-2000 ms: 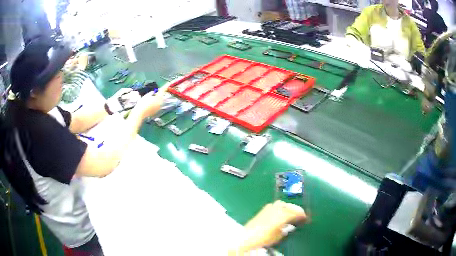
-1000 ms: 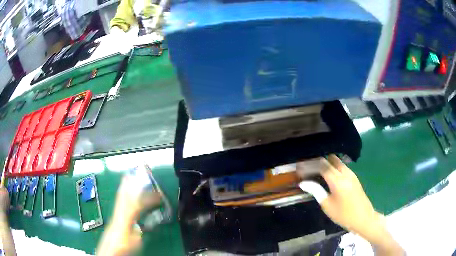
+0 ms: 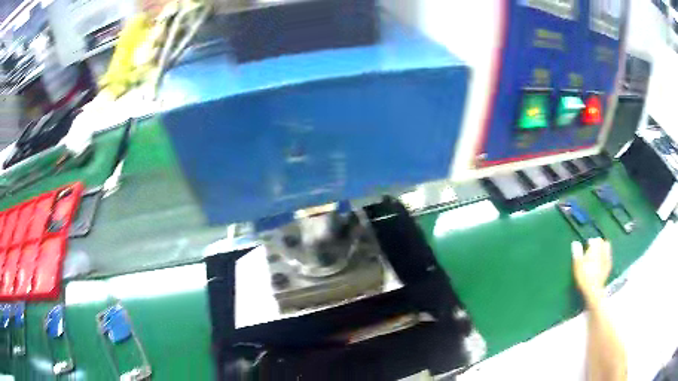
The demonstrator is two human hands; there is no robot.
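My right hand (image 3: 592,269) is at the far right, its fingertips on the lower end of a phone middle frame (image 3: 580,217) with a blue patch. The frame lies flat on the green surface. Another middle frame (image 3: 612,207) lies just right of it. The grey press head (image 3: 327,286) is low over the black-covered base, under the blue press housing (image 3: 312,141). The fixture and anything in it are mostly hidden and blurred. My left hand is not in view.
More middle frames (image 3: 117,327) lie at the lower left. A red tray (image 3: 30,245) is cut off at the left edge. A black compartment tray (image 3: 546,182) sits below the control panel (image 3: 557,141) with lit buttons. A blurred yellow sleeve (image 3: 128,52) shows at the upper left.
The view has turned right. My right hand has left the fixture and moved right to a frame on the green surface. The press head has come down. My left hand has left the picture.
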